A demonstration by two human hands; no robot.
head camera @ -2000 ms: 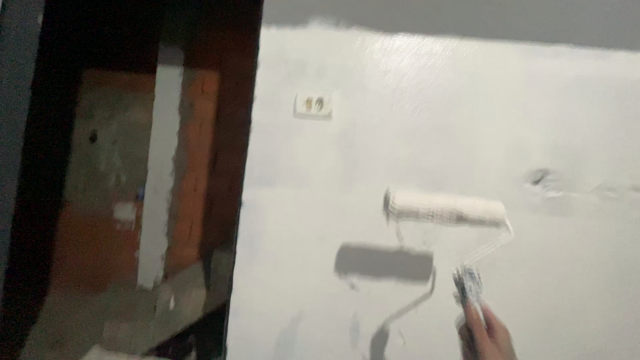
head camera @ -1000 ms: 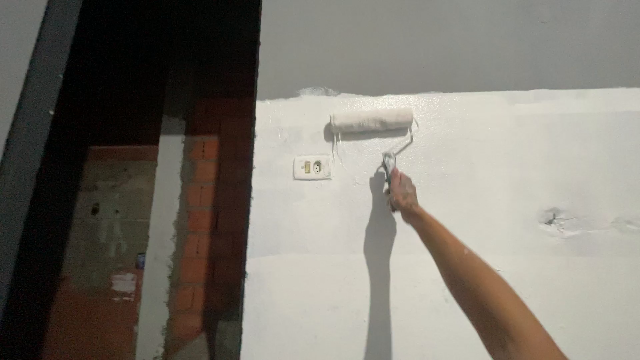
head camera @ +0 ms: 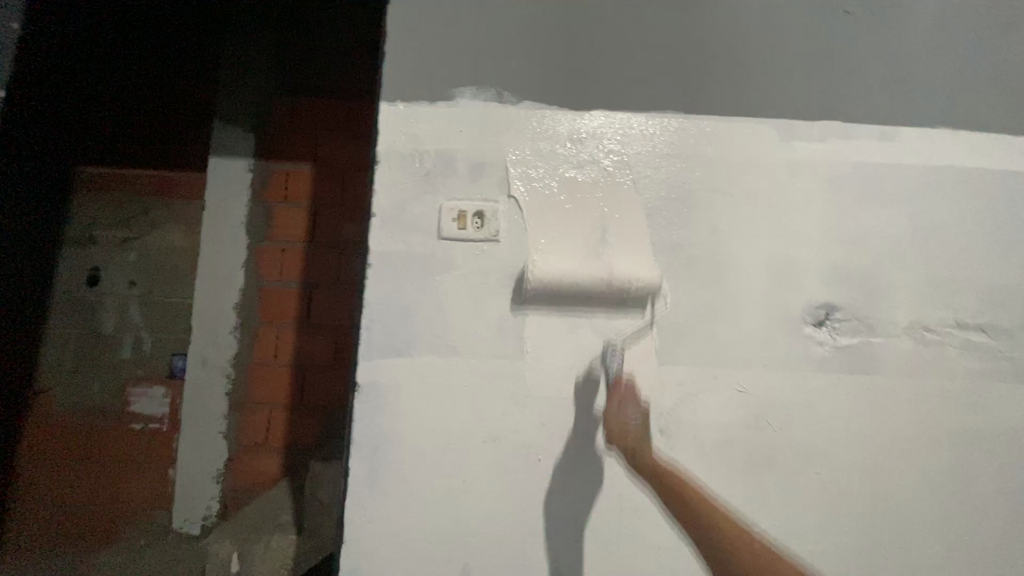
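My right hand [head camera: 628,420] grips the handle of a paint roller [head camera: 592,282], a little blurred, its arm reaching in from the lower right. The roller's white sleeve lies level against the white-painted wall [head camera: 480,448]. Above it runs a glossy band of wet paint [head camera: 580,192] up to the edge of the grey upper wall [head camera: 680,56]. A white switch and socket plate [head camera: 470,221] is set in the wall to the left of the wet band. The shadow of my hand and arm falls on the wall below the roller. My left hand is out of view.
At the left, the wall ends at a dark opening. Through it show a grey pillar [head camera: 212,344], orange hollow bricks [head camera: 280,304] and a rough wall [head camera: 120,296]. A rough, damaged patch [head camera: 828,320] with a crack marks the white wall at the right.
One second ago the roller was above the socket plate's level, near the grey edge; my right hand has brought it down the wall to below the plate. The band above it now shines wet.
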